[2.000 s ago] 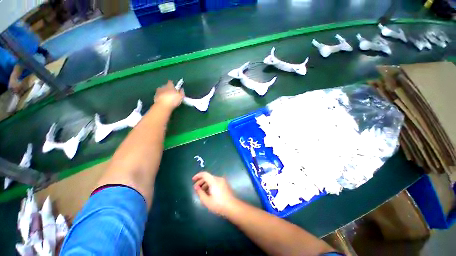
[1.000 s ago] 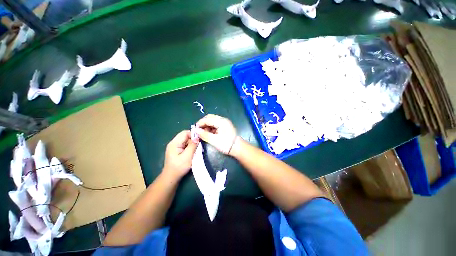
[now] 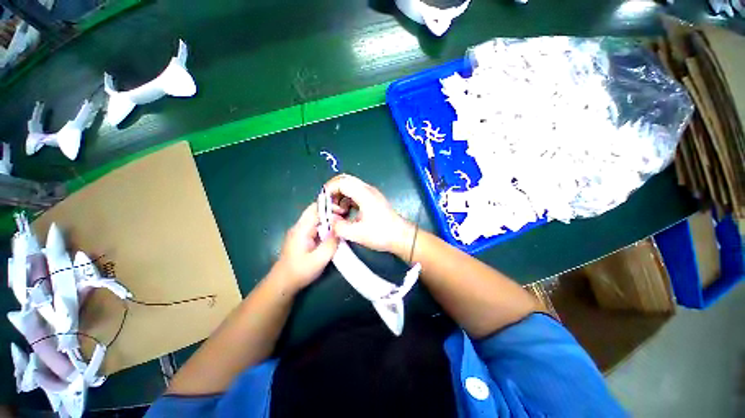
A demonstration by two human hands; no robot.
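Observation:
A curved white housing [image 3: 365,277] is held in front of me, its upper end between both hands and its flared lower end pointing down and right toward my body. My left hand [image 3: 307,249] grips the upper end from the left. My right hand [image 3: 372,216] has its fingers on the same end from the right. The fingers hide much of that end, and I cannot tell if a small fitting is between them. A small hook-shaped white clip [image 3: 329,160] lies on the dark green bench just beyond my hands.
A blue tray [image 3: 406,103] with a heap of small white parts [image 3: 543,122] is at the right, beside stacked cardboard [image 3: 709,131]. Piled housings [image 3: 61,286] with dark wires lie on a cardboard sheet [image 3: 176,245] at the left. More housings [image 3: 151,90] sit on the green-edged conveyor [image 3: 269,49].
My left hand has come back from the conveyor, and a housing is now between both hands. Since the second frame, its lower end has swung right. The view has tilted down toward the bench.

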